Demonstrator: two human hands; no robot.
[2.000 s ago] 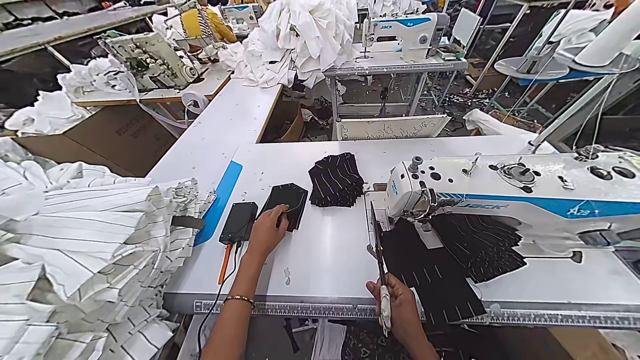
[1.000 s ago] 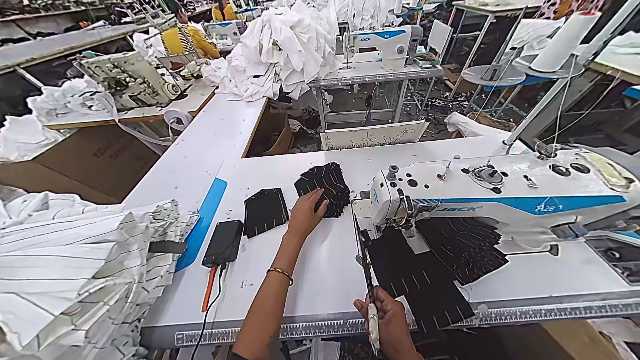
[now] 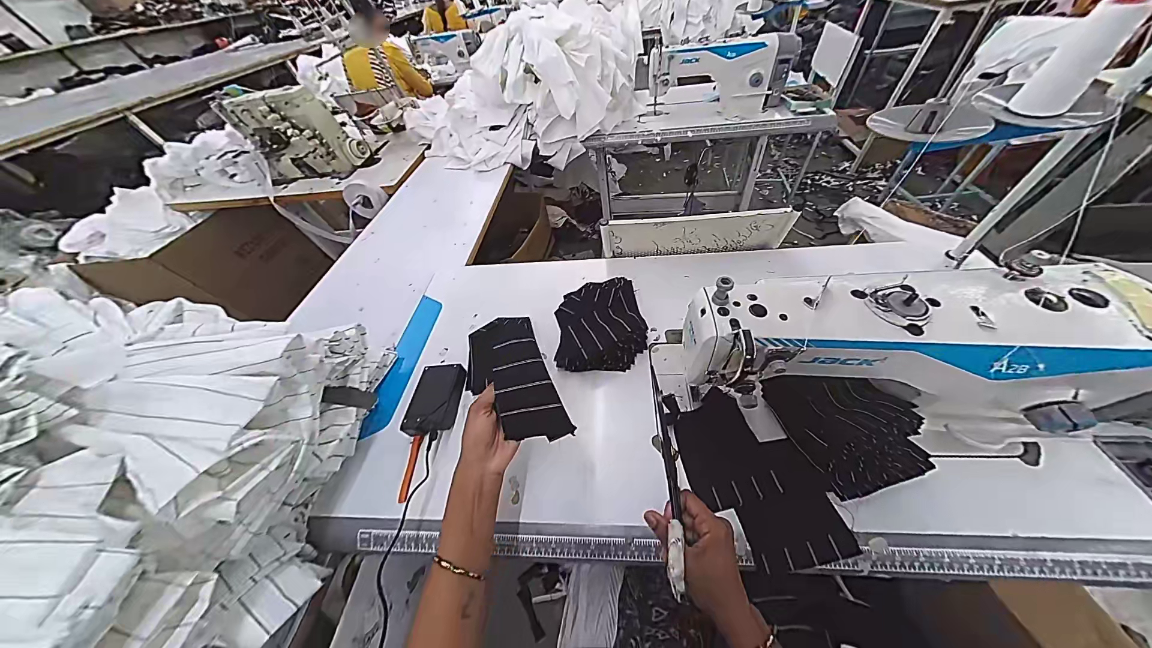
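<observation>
My left hand (image 3: 487,434) grips the lower left edge of a black striped fabric piece (image 3: 522,382), which lies partly over another dark piece beside a black box with a cord (image 3: 434,399). A fanned stack of black striped pieces (image 3: 601,324) sits behind it to the right. In my right hand (image 3: 702,540) is a long dark metal tool with a pale wrapped handle (image 3: 670,486), possibly scissors or tweezers, pointing toward the Jack sewing machine (image 3: 900,333). Black striped fabric (image 3: 765,486) lies at the machine's needle area, with more fanned pieces (image 3: 846,427) under its arm.
White striped fabric (image 3: 180,432) is heaped at the left, next to a blue strip (image 3: 402,364). A measuring tape (image 3: 576,547) runs along the front table edge. Behind are a cardboard box (image 3: 216,261), a white fabric pile (image 3: 558,72), another sewing machine (image 3: 720,72) and a person in yellow (image 3: 382,67).
My left hand has moved from the fanned stack back toward the black box and now holds a striped piece over the dark one there. My right hand still holds the tool.
</observation>
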